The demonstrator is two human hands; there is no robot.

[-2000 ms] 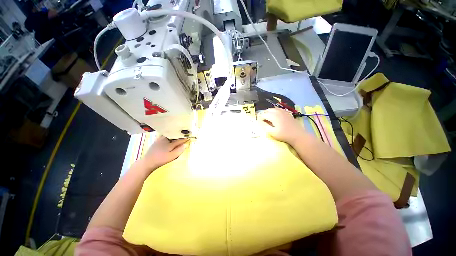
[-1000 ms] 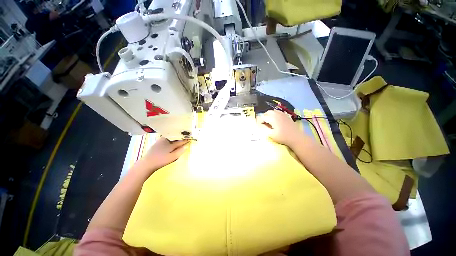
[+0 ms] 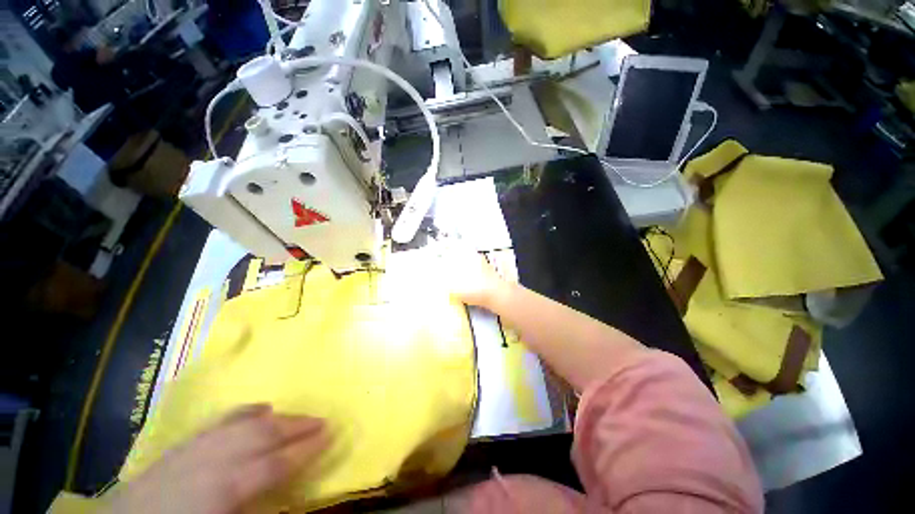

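The yellow bag body [image 3: 331, 351] lies in front of and under the white pattern sewing machine [image 3: 301, 206], shifted left, with its surface facing up. My left hand [image 3: 221, 452] is blurred and cut off at the lower left, over the bag, its fingers extended and apart. My right hand [image 3: 482, 284] is at the bag's upper right, beside the lamp; strong glare hides its fingertips and whether it grips anything. The pale support board [image 3: 512, 387] with yellow tape shows at both sides of the bag. The white work lamp [image 3: 416, 209] points down at the glare.
Black machine table [image 3: 582, 261] lies right of the board. A control panel [image 3: 650, 115] with a white cable stands behind it. Yellow bags with brown strips [image 3: 783, 236] are piled at the right. Another yellow bag [image 3: 577, 22] is behind the machine.
The bag and board have moved left, exposing black table. My left hand left the machine head and came down over the bag. My right hand moved left. The taped clamp no longer shows.
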